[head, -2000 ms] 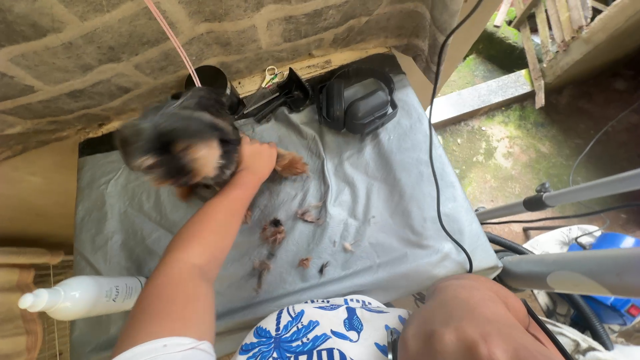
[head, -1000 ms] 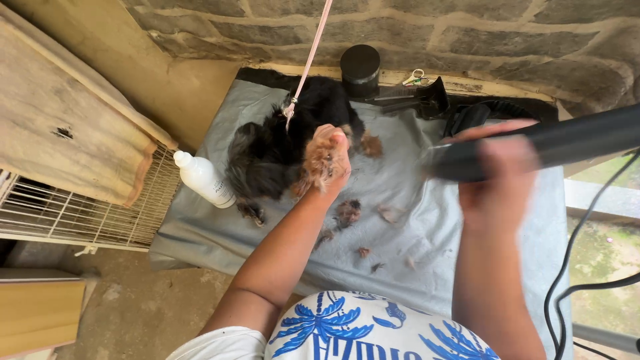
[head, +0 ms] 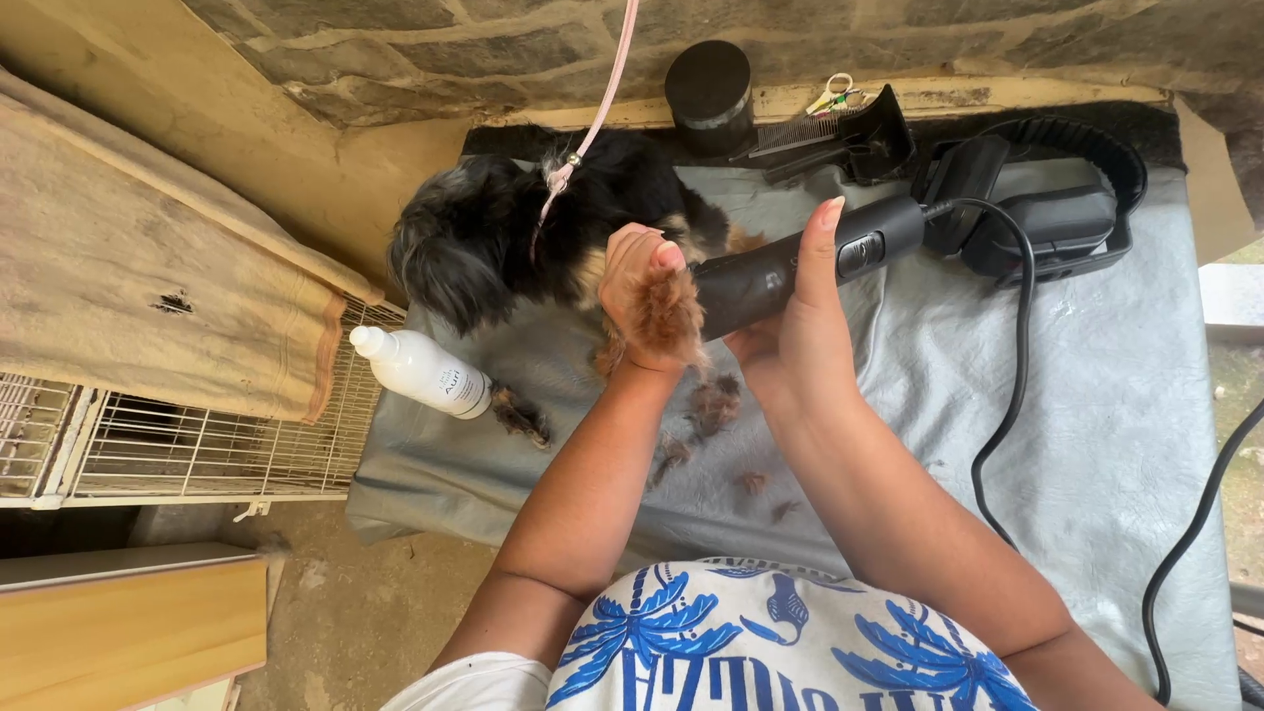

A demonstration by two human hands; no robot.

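Observation:
A black and tan long-haired dog point(head: 612, 197) is on the grey-covered table, with a pink lead point(head: 597, 118) looped round its neck. My left hand point(head: 632, 286) grips one tan furry paw point(head: 669, 314). Black corded electric clippers point(head: 790, 272) lie in my right hand point(head: 810, 326), thumb along the top, their far end against the paw. The clipper blade is hidden behind the paw and fingers. Clumps of cut tan hair point(head: 715, 403) lie on the cover below my hands.
A white pump bottle point(head: 423, 371) lies at the left near a dark paw. Along the wall stand a black canister point(head: 709, 94), a metal comb point(head: 795, 136), scissors point(head: 832, 94) and black ear defenders point(head: 1057, 212). The clipper cord point(head: 1019, 365) trails down at right. A wire cage point(head: 212, 444) adjoins the table.
My right hand, low and without the clippers two seconds ago, has brought them leftward from the right to the paw. My left hand still holds the dog. The view has swung left.

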